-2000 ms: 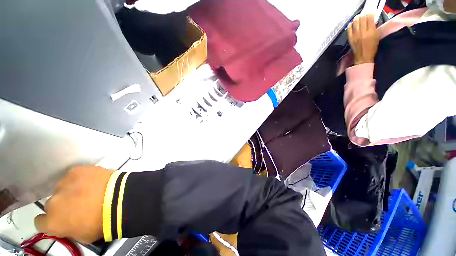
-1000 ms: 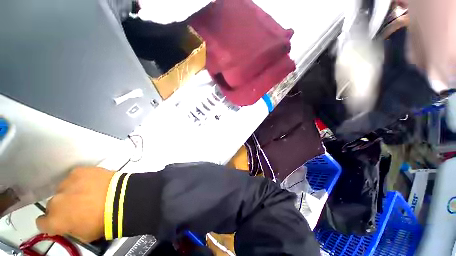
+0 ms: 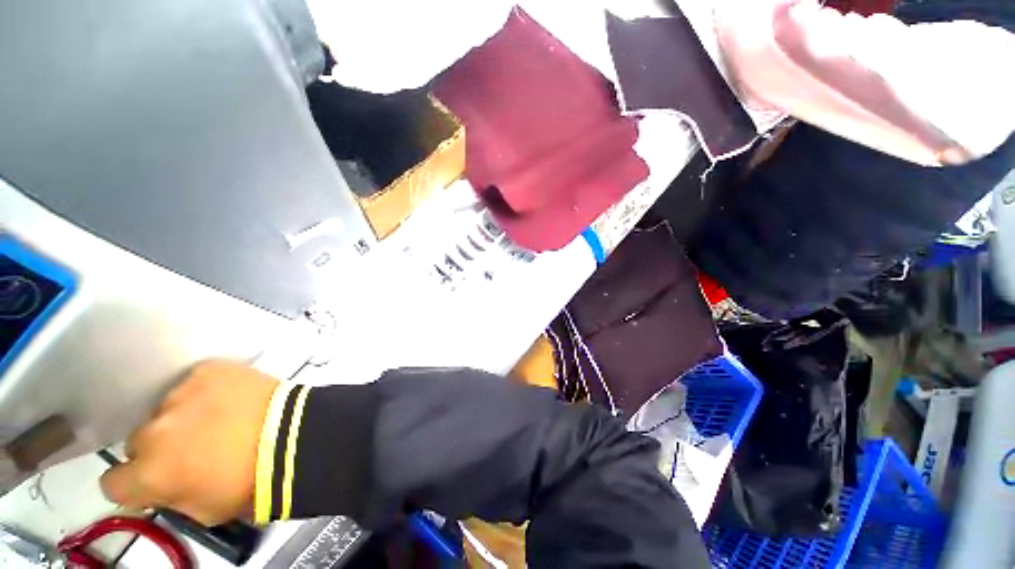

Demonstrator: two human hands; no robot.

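My right hand [image 3: 195, 445] is at the lower left, against the lower part of the pale sewing machine head [image 3: 122, 300]. Its fingers are curled and the fingertips are mostly hidden, so I cannot tell whether they hold anything. Red scissor handles [image 3: 128, 533] lie just below the hand. A black handle [image 3: 217, 536] lies beside them, partly under the hand. The needle area is not clearly visible. My left hand is out of the picture.
A cardboard box [image 3: 417, 183] and maroon cloth [image 3: 557, 145] lie on the white table [image 3: 445, 333]. A neighbouring person's pink sleeve [image 3: 857, 67] is at upper right, beside a dark panel [image 3: 679, 78]. Brown-purple cloth [image 3: 646, 317] and blue crates [image 3: 890, 511] are below the table edge.
The view has shifted slightly, showing more of the blue-edged control panel. My right hand stays by the machine. The neighbour has leaned over, and a dark pale-edged panel now lies at the upper table.
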